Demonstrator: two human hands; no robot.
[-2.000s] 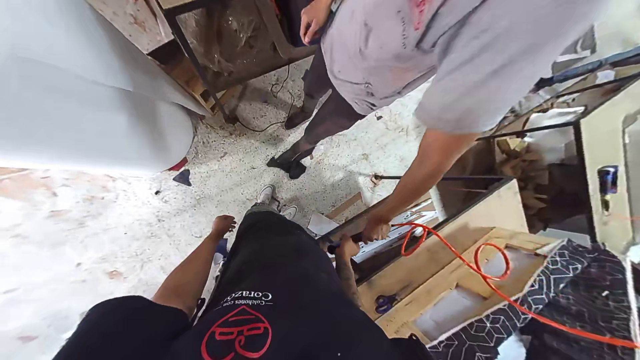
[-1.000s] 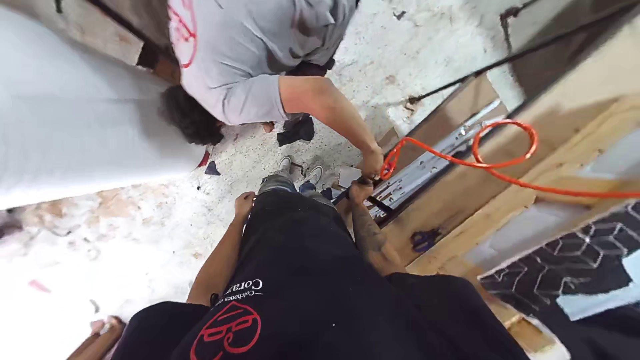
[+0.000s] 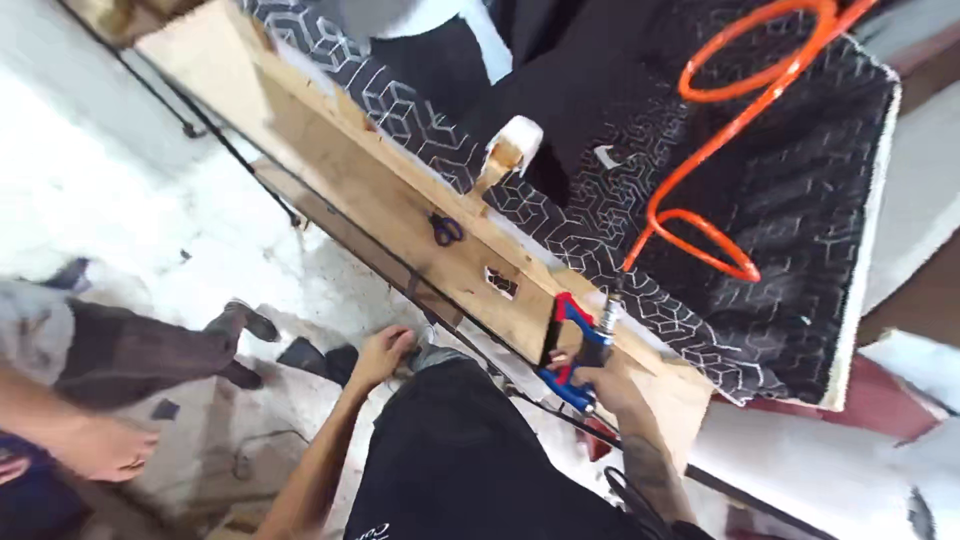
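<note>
My right hand [image 3: 596,375] is closed around the grip of a blue and red pneumatic staple gun [image 3: 574,330], held over the near edge of a wooden frame [image 3: 360,180]. An orange coiled air hose [image 3: 705,154] runs from the gun's metal fitting up across the dark patterned fabric [image 3: 675,307]. Beside my leg, at the near side of the frame, my left hand [image 3: 386,352] hangs with bent fingers and nothing visible in it. Scissors with dark handles [image 3: 445,229] lie on the board, near a small cut hole [image 3: 501,283] that shows patterned fabric.
A co-worker's hand [image 3: 105,448] and dark-trousered legs [image 3: 142,352] are at the left. A white roll or cup-like piece [image 3: 517,142] lies on the fabric by the frame. Thin dark metal bars [image 3: 247,161] run along the frame's near side. Scraps lie on the floor.
The view has swung strongly toward the frame and fabric. My right hand, earlier close to the co-worker's hand, is now apart from it, with the staple gun plainly visible. The co-worker now appears at the left.
</note>
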